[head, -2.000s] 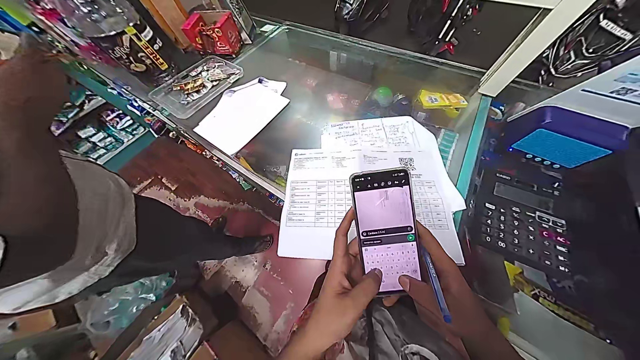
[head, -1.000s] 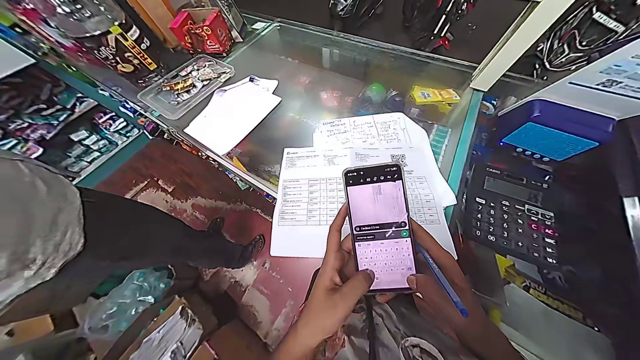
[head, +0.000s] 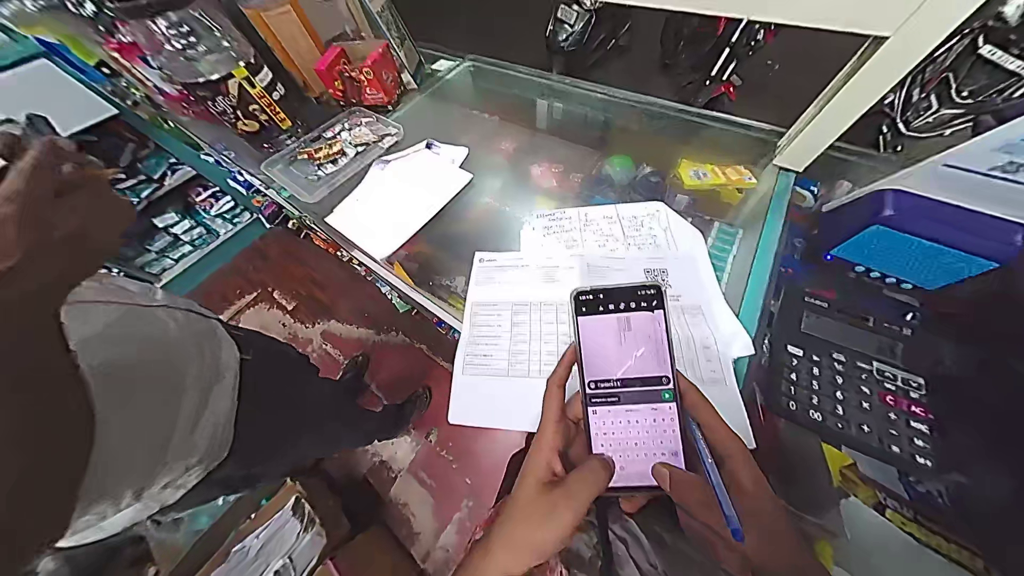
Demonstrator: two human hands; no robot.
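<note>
A smartphone stands upright between my two hands at the lower middle, its screen showing a pink picture and an on-screen keyboard. My left hand wraps its left edge, the thumb at the keyboard's lower left. On the other edge is my right hand, thumb near the keyboard's lower right, with a blue pen held against its fingers. Behind the phone lie printed sheets with tables and a handwritten paper on the glass counter. The phone hides part of the sheets.
A desk calculator and a purple device with a blue top are at the right. White papers, a clear plastic tray and a red box sit on the glass counter. A person is at the left.
The person at the left has moved, and their arm now shows at the left edge. My hands keep hold of the phone and pen.
</note>
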